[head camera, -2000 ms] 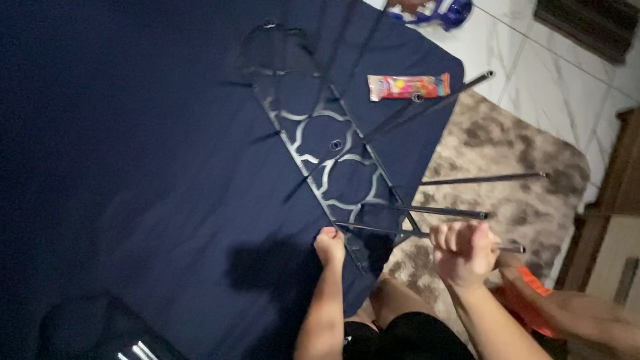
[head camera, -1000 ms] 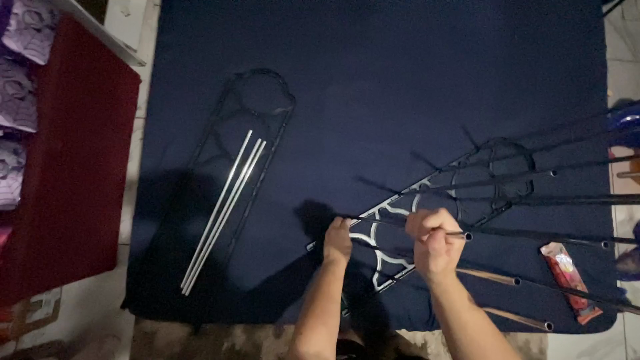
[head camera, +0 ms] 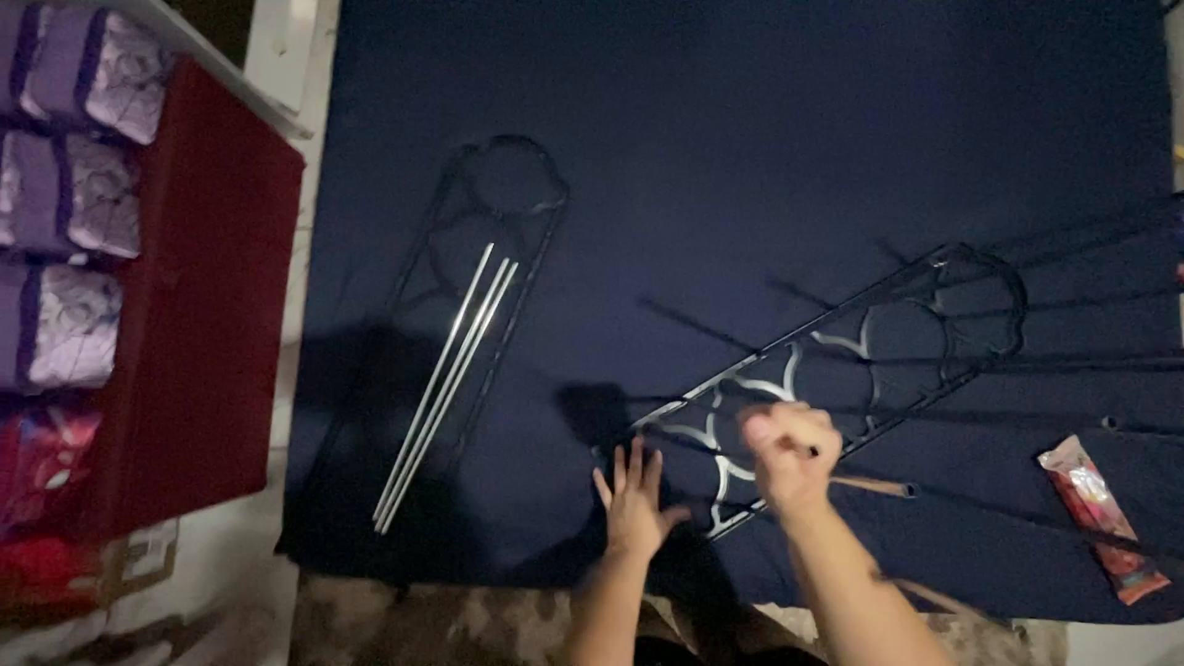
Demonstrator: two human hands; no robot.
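Note:
A black metal frame panel (head camera: pixel 786 375) with curved scroll pieces lies slantwise on the dark blue cloth, and several dark rods stand up from it. My left hand (head camera: pixel 636 499) is spread, palm down, by the lower left corner of this panel, with nothing gripped. My right hand (head camera: pixel 794 449) is closed in a fist around one dark metal rod, whose hollow end shows at the fist. To the left, a second black frame panel (head camera: pixel 546 231) lies flat, with a few silver metal rods (head camera: pixel 449 393) across it.
The blue cloth (head camera: pixel 694 139) covers a broad surface. Near its right edge lies a red and pink wrapped packet (head camera: pixel 1103 518). On the left stand a dark red panel (head camera: pixel 222 296) and purple packages (head camera: pixel 79 324). A patterned rug (head camera: pixel 435 620) borders the cloth's near side.
My left hand has let go of the panel's corner and spread its fingers beside it. My right hand remains closed on a rod. Since the earliest frame the view has swung widely.

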